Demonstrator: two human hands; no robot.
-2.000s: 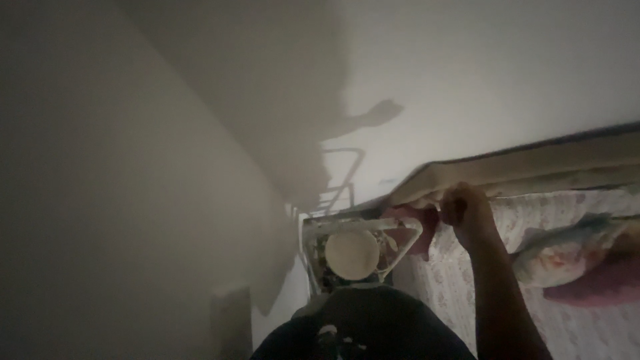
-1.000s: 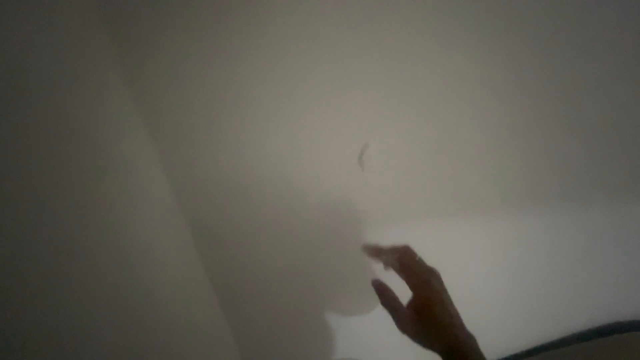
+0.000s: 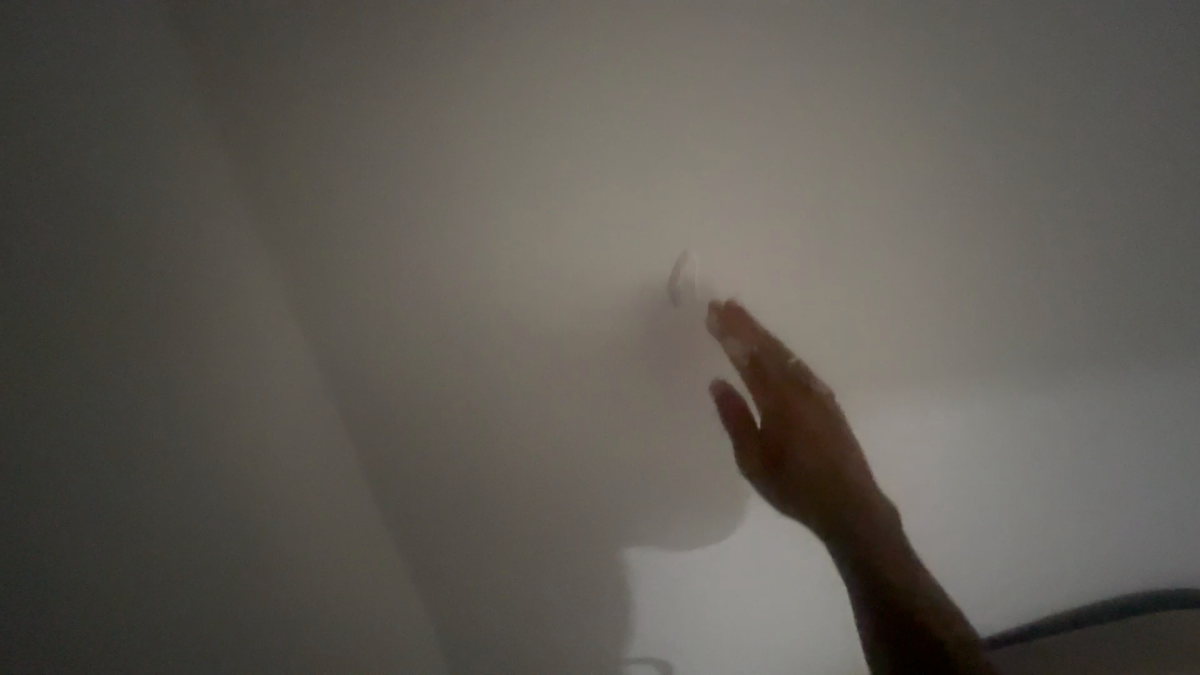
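Observation:
My right hand [image 3: 797, 431] reaches up from the lower right toward a pale wall [image 3: 937, 234]. Its fingers are extended, the thumb stands apart, and nothing shows in its grip. Pale smears mark the fingers and the back of the hand. Just above and left of the fingertips is a small whitish curved mark or piece [image 3: 684, 277] on the wall; what it is I cannot tell. Whether the fingertips touch the wall is unclear in the dim, blurred view. My left hand is out of view.
A wall corner [image 3: 319, 366] runs diagonally down the left side. A broad shadow falls over the wall left of my hand. At the lower right a dark curved edge [image 3: 1097, 614] crosses behind my forearm.
The view has tilted up from the stool and bed to the wall. My right hand, a fist near the bed edge two seconds ago, has opened and come close to the small mark.

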